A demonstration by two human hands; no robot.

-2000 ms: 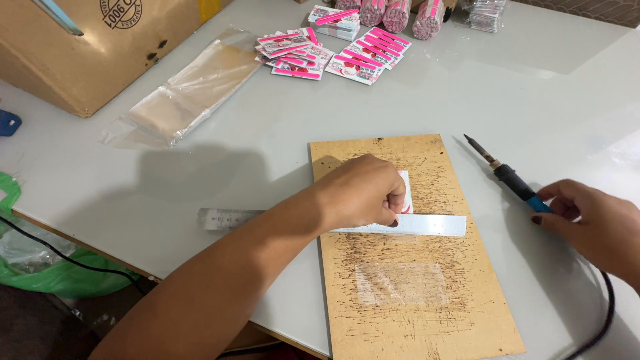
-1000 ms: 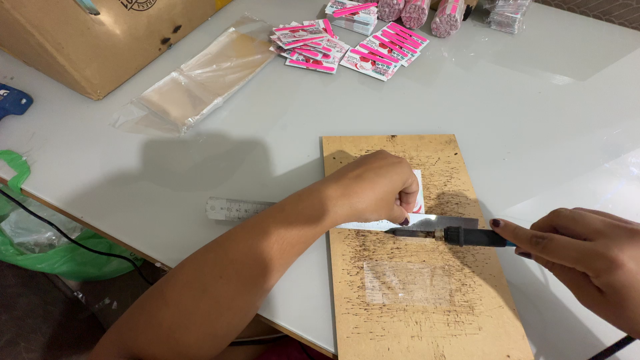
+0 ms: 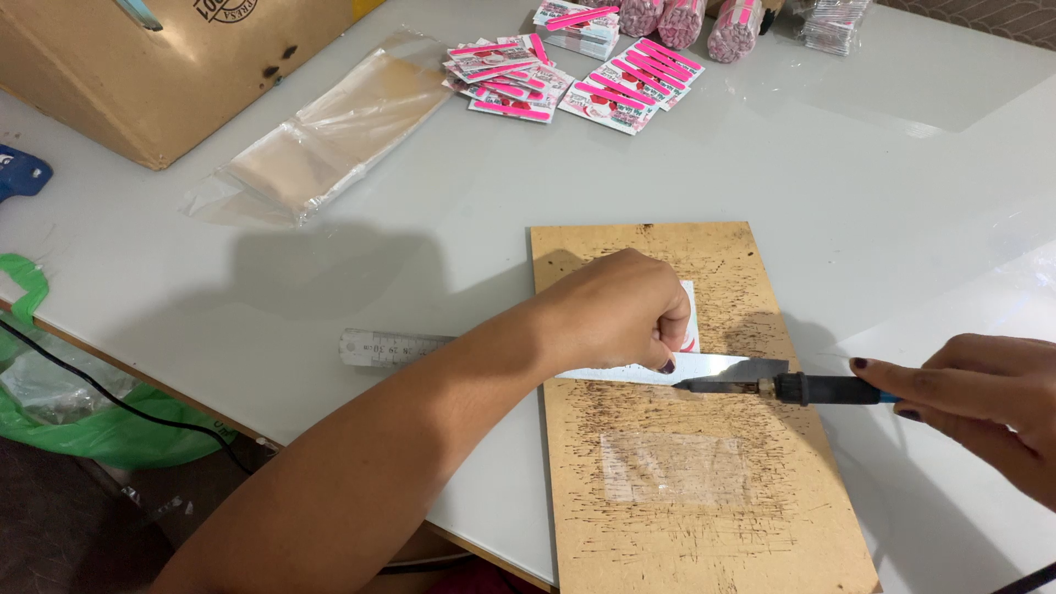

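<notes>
My left hand (image 3: pixel 627 309) presses a steel ruler (image 3: pixel 709 368) down across a scorched fibreboard panel (image 3: pixel 660 544), fingertips at the ruler's upper side. A printed card (image 3: pixel 690 318) shows partly from under that hand, above the ruler. My right hand (image 3: pixel 973 396) holds a soldering iron (image 3: pixel 825 389) by its handle; the iron lies nearly level, its tip along the ruler's lower edge, close to my left fingertips. Whether the tip touches the board cannot be told. A piece of clear plastic film (image 3: pixel 672 469) lies flat on the board below the ruler.
Clear plastic bags (image 3: pixel 330 132) lie at the back left beside a cardboard box (image 3: pixel 157 74). Cards with pink nail files (image 3: pixel 631 87) and wrapped pink bundles (image 3: pixel 681 21) are at the back. A green plastic bag (image 3: pixel 124 437) and black cable hang at the left table edge.
My right hand has brought the soldering iron from right of the board to the ruler's lower edge. Between one second ago and now, its tip has moved slightly left. My left hand stays on the ruler.
</notes>
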